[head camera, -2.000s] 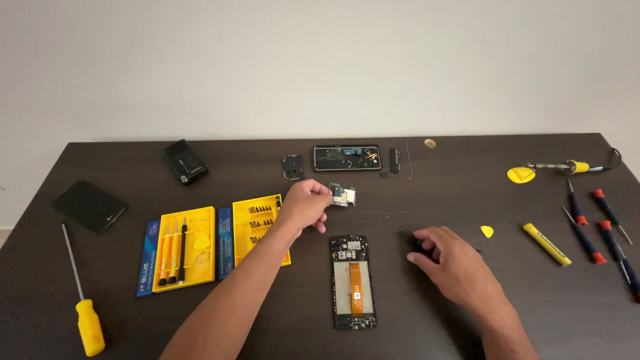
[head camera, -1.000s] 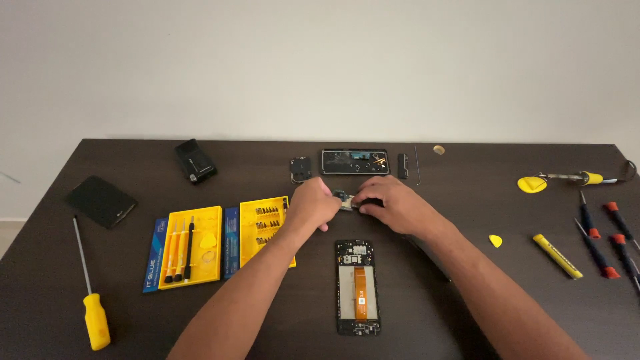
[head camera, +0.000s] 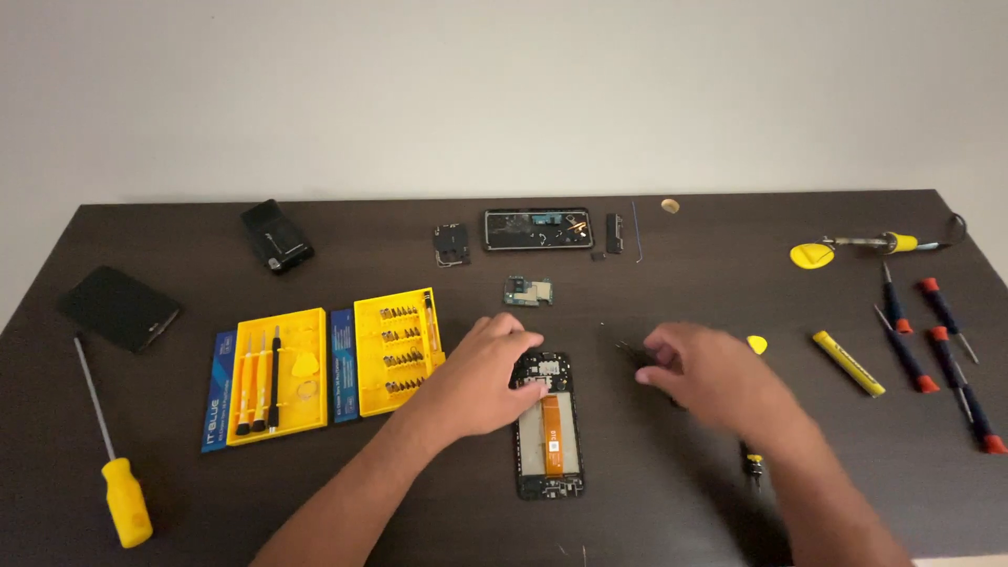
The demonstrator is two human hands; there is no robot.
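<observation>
An opened smartphone frame (head camera: 529, 453) with an orange flex cable (head camera: 553, 433) lies upright at the center. My left hand (head camera: 484, 378) is over its upper left edge, thumb and fingers apart, with nothing seen between them; whether it touches the frame is unclear. A small circuit board (head camera: 529, 291) lies on the table beyond the frame. To the right, my right hand (head camera: 701, 378) is low over dark tweezers (head camera: 634, 353), whose tips point left. The fingers partly hide them, and a firm grip cannot be made out.
A yellow bit kit (head camera: 402, 350) and a tool tray (head camera: 303, 402) sit left, beside a large screwdriver (head camera: 126, 504). A phone housing (head camera: 537, 231) and small parts lie at the back. A soldering iron (head camera: 898, 242), a yellow tube (head camera: 849, 364) and several small screwdrivers (head camera: 906, 350) are right.
The circuit board, between both hands one second ago, now lies on the table. My left hand has come nearer to the phone frame; my right hand has moved right, to the tweezers.
</observation>
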